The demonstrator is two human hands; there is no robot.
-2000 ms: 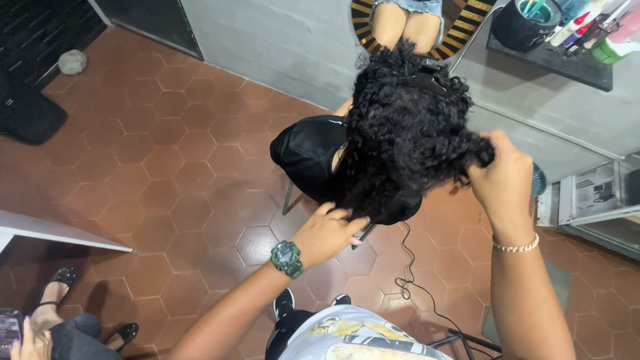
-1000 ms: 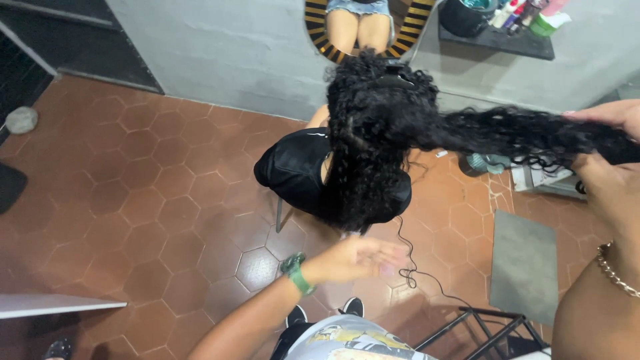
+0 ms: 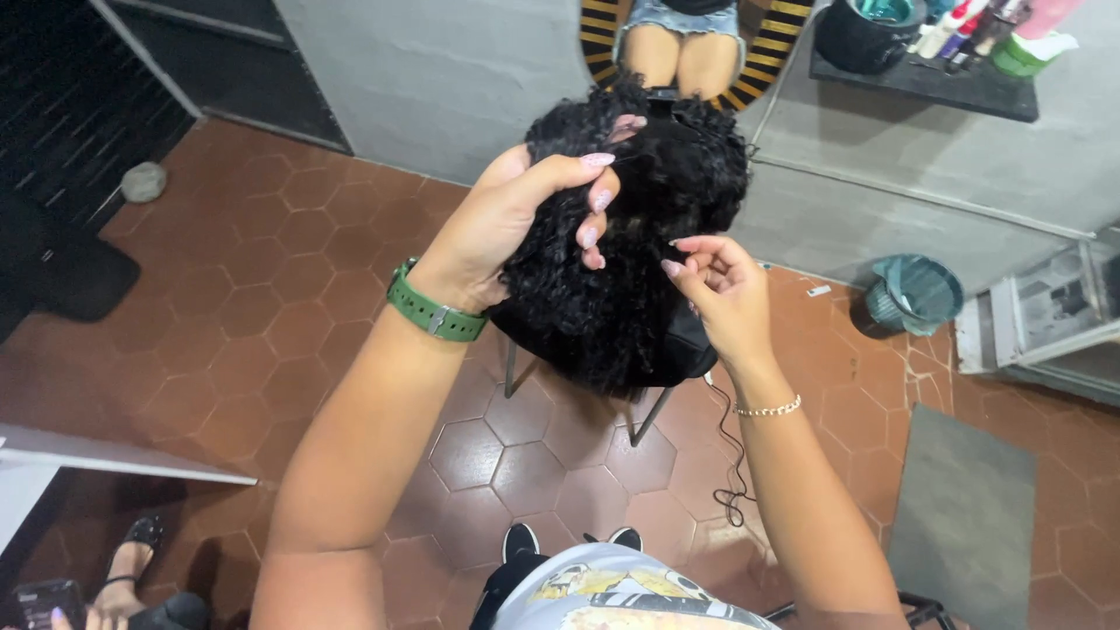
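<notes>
A seated person's dark curly hair (image 3: 700,184) fills the middle of the view, with a black clip near the crown. My left hand (image 3: 534,214), above a green watch strap, is at the left side of the head with its fingers curled; whether strands are between them cannot be told. At the right side of the hair is my right hand (image 3: 722,289), thumb and forefinger slightly apart at the hair's edge and the other fingers curled. Black cloth (image 3: 687,350) covers the person's shoulders beneath the hair.
A striped round mirror (image 3: 779,52) is on the wall ahead. A dark shelf (image 3: 927,87) holds a black tub and bottles. On the floor are a teal bin (image 3: 914,293), a black cable (image 3: 731,437) and a grey board (image 3: 962,516). Another person's foot (image 3: 131,556) is lower left.
The long section of hair stretched out to the right is no longer held out. My right hand has come back to the head, and my left hand has moved up to the hair.
</notes>
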